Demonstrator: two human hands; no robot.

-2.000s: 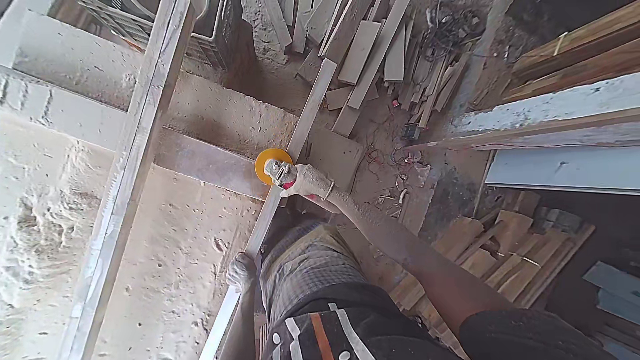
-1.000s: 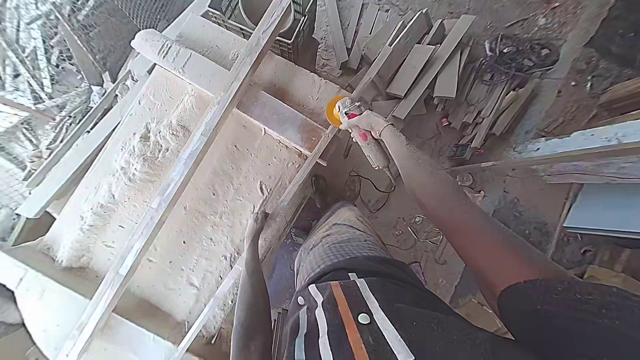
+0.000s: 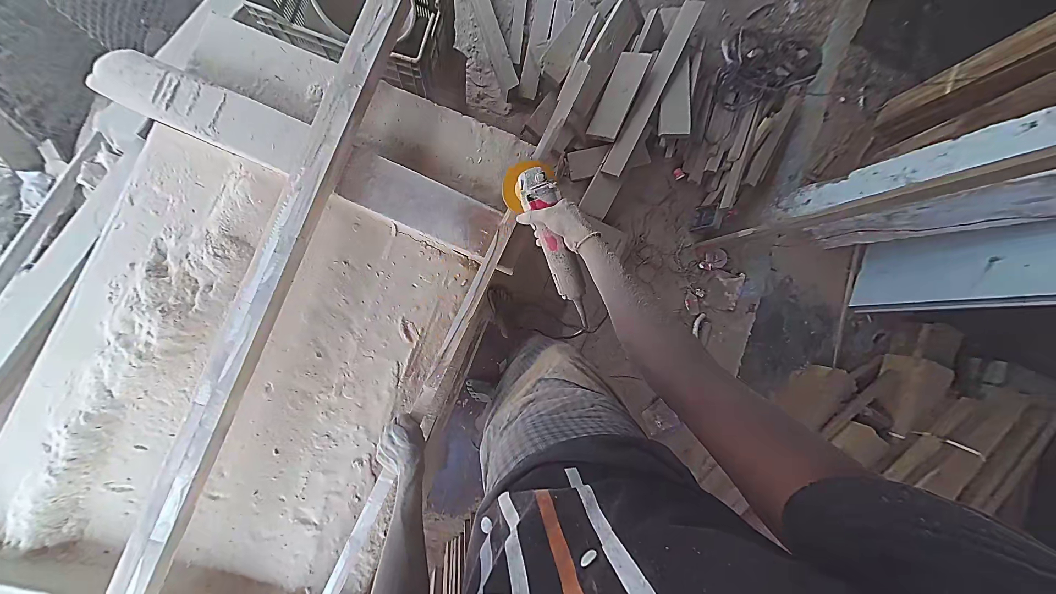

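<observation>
My right hand, dusty and perhaps gloved, grips an angle grinder with a yellow disc. The disc is at the far part of a narrow wooden strip, which runs along the near edge of the dusty workbench; contact between them cannot be told. My left hand is closed around the same strip lower down, by the bench edge. A cord leaves the rear of the grinder and hangs near my legs.
A long wooden beam lies across the sawdust-covered bench. Beyond are a plastic crate and loose boards. Tangled cable lies on the floor. Stacked wood and pale planks are at the right.
The grinder body, earlier largely hidden behind the right hand, now shows below it. My left hand, looking flatter on the strip one second ago, now closes around it. The view has shifted.
</observation>
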